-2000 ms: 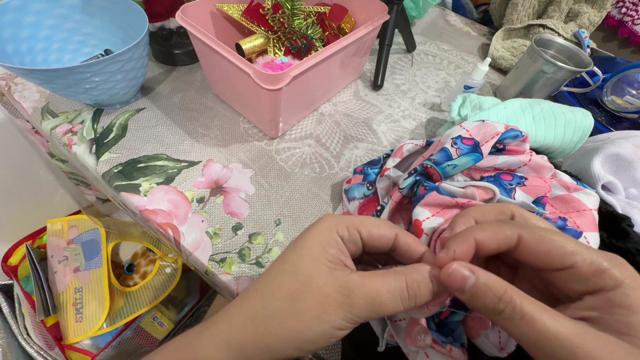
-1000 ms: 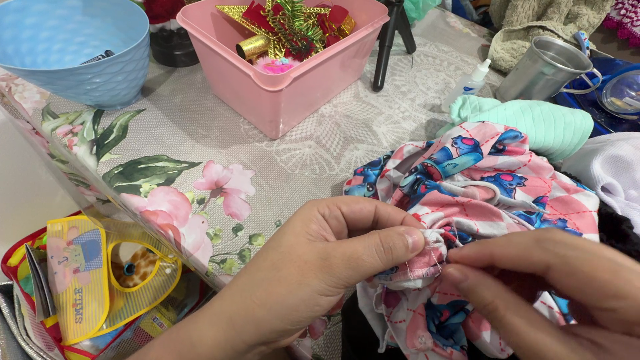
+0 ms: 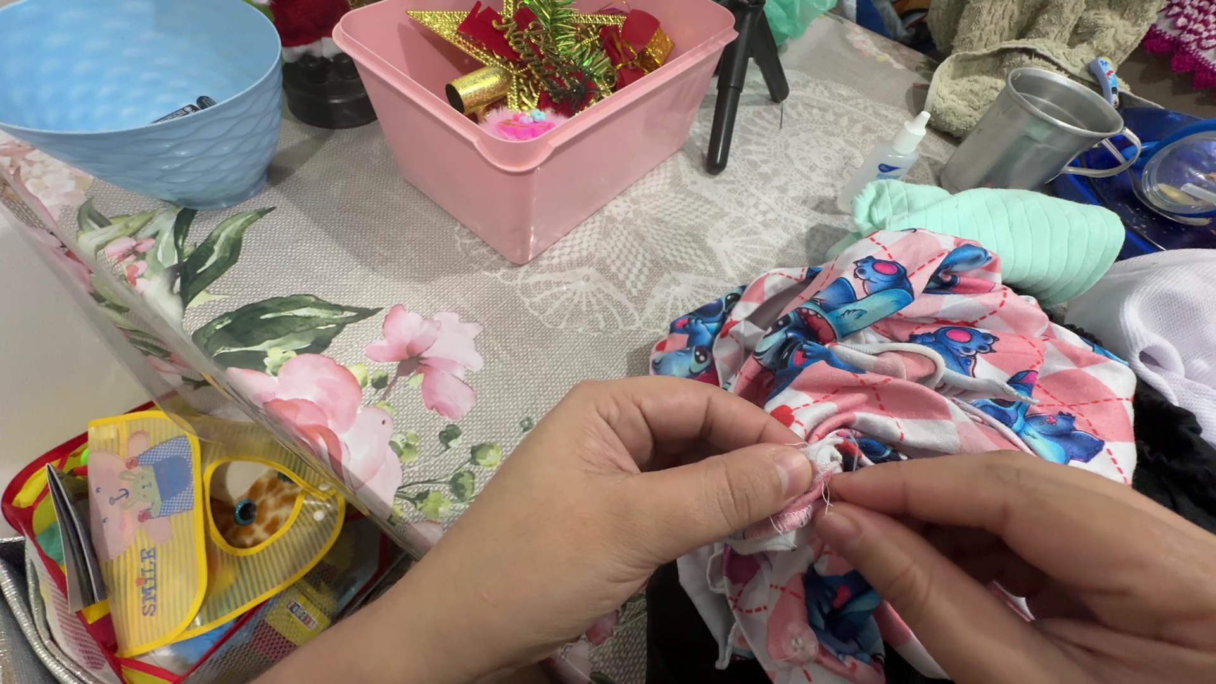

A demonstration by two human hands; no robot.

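Observation:
A pink and white checked fabric garment (image 3: 912, 380) with blue cartoon figures lies bunched at the right of the head view. Between the thumb and forefinger of my left hand (image 3: 665, 484) is pinched a gathered, stitched edge of it, with loose white threads sticking out. My right hand (image 3: 1026, 560) is close on the right of that edge, thumb and forefinger nearly together at the threads. Whether a needle or a thread is between those fingertips cannot be told. The lower part of the garment is partly hidden behind both hands.
A pink plastic bin (image 3: 532, 180) of Christmas decorations and a blue bowl (image 3: 190, 133) stand at the back. Behind the garment are a mint-green cloth (image 3: 1007, 233), a small dropper bottle (image 3: 883, 161) and a metal mug (image 3: 1035, 133). A mesh-sided bag (image 3: 275, 627) sits at lower left.
Two seconds ago my fingertips met over the garment; now they are apart, with the threaded edge showing between them. Since one second ago my right fingertips have shifted only slightly.

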